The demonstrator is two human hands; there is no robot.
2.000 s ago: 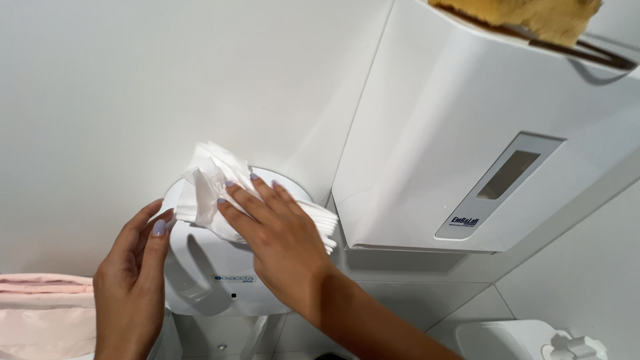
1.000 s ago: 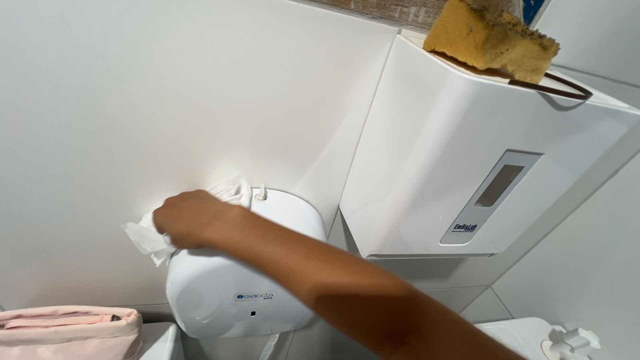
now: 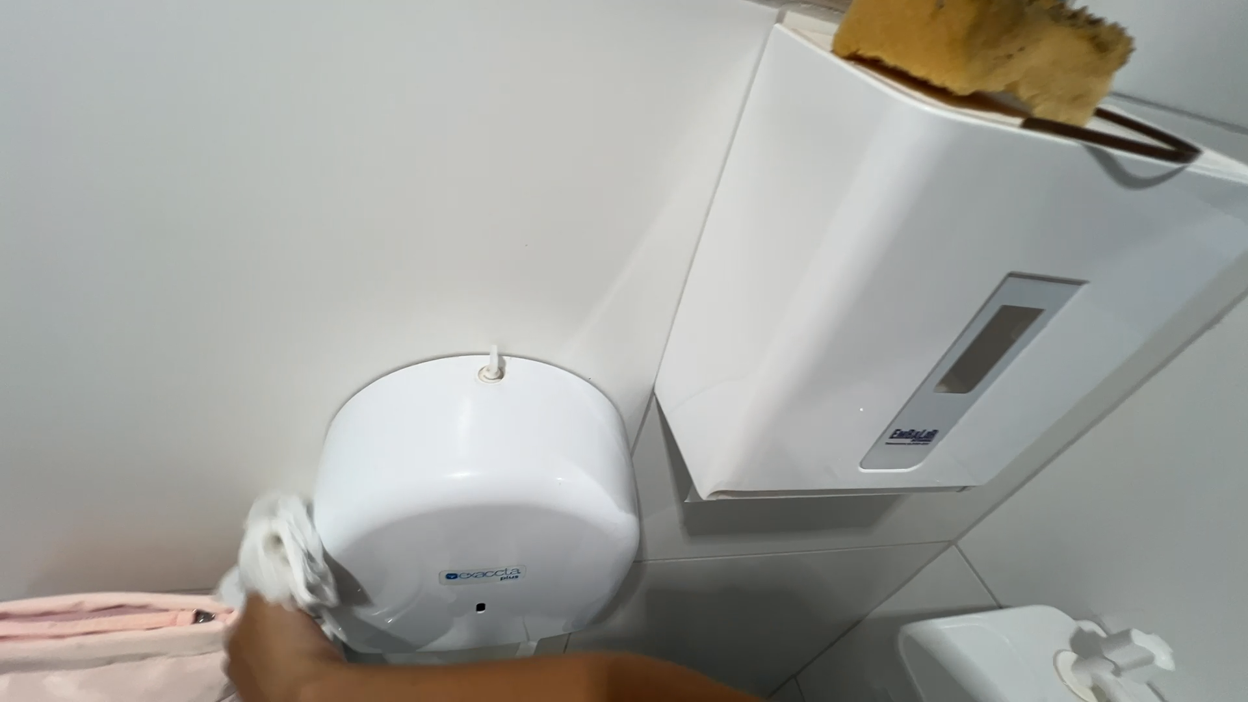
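My right hand [image 3: 278,648] is closed around a crumpled white paper towel or tissue [image 3: 283,551], blurred by motion, at the lower left side of the round white toilet paper dispenser [image 3: 478,439]. The wad touches or lies close beside the dispenser's left edge. My forearm crosses the bottom of the view. A small white key or latch [image 3: 493,365] stands up at the top of the round dispenser. My left hand is out of view.
A larger white wall dispenser [image 3: 858,244] with a yellow sponge [image 3: 985,49] on top hangs at the right. A pink zippered bag [image 3: 117,643] lies lower left. A white object with a knob [image 3: 985,648] is at lower right.
My right hand has moved with the wad from the top of the round dispenser down to its left side. My left hand, on the dispenser's left side two seconds ago, has left the view.
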